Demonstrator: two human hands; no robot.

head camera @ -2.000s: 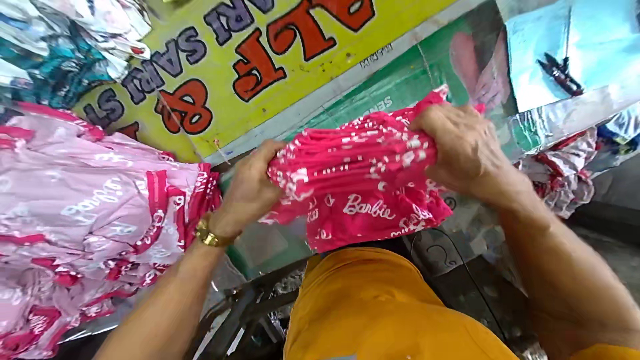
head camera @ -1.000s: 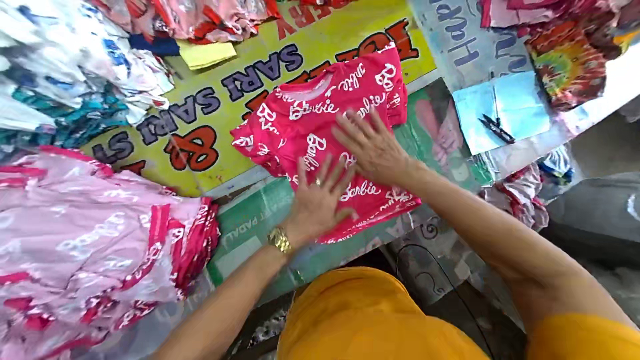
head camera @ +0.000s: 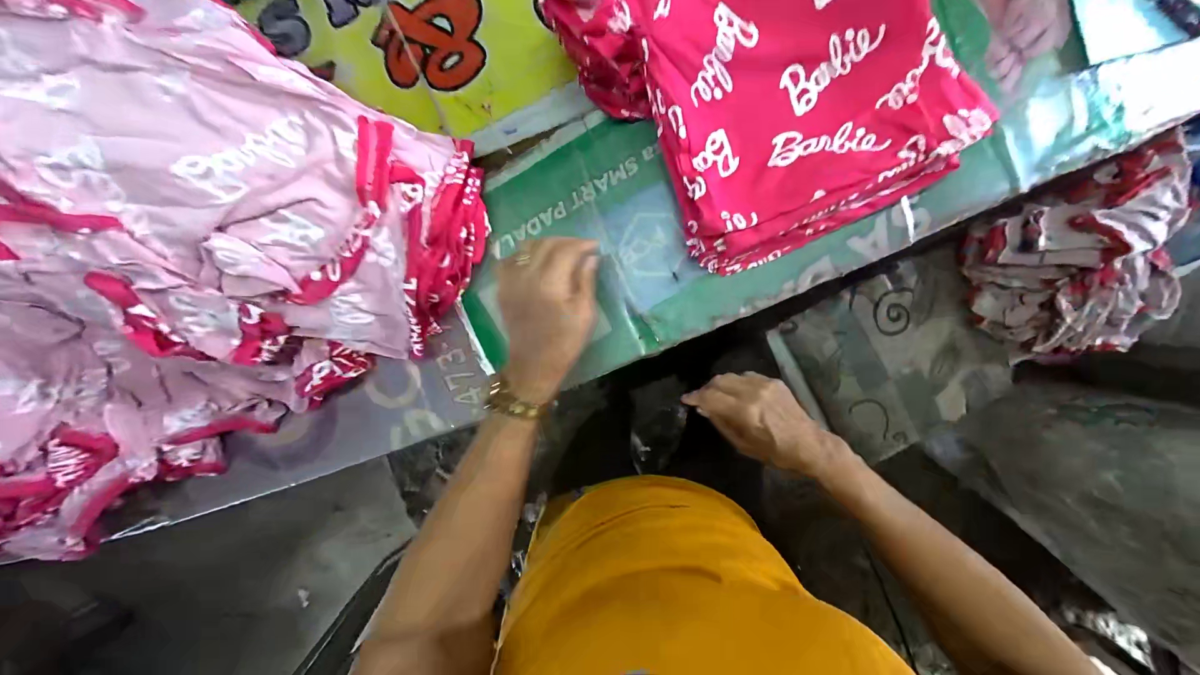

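Note:
A pile of hot-pink shirts with white lettering lies flat on the green printed sheet over the table, touched by neither hand. My left hand, with a gold-coloured band at its wrist, is above the green sheet between this pile and a heap of pale pink garments with hot-pink trim. Its fingers are curled; whether they hold anything is hidden. Below the table's edge, my right hand has its thumb and forefinger close together beside a piece of clear plastic. I cannot tell whether it grips the plastic.
The table edge runs slantwise in front of me. A bundle of red and white garments sits at the right, below that edge. A yellow printed banner covers the back of the table. Dark grey material fills the lower right.
Both hands have left the hot-pink shirt, on which they lay spread. My right hand has come down below the table edge, my left onto the green sheet. The view has moved down and left.

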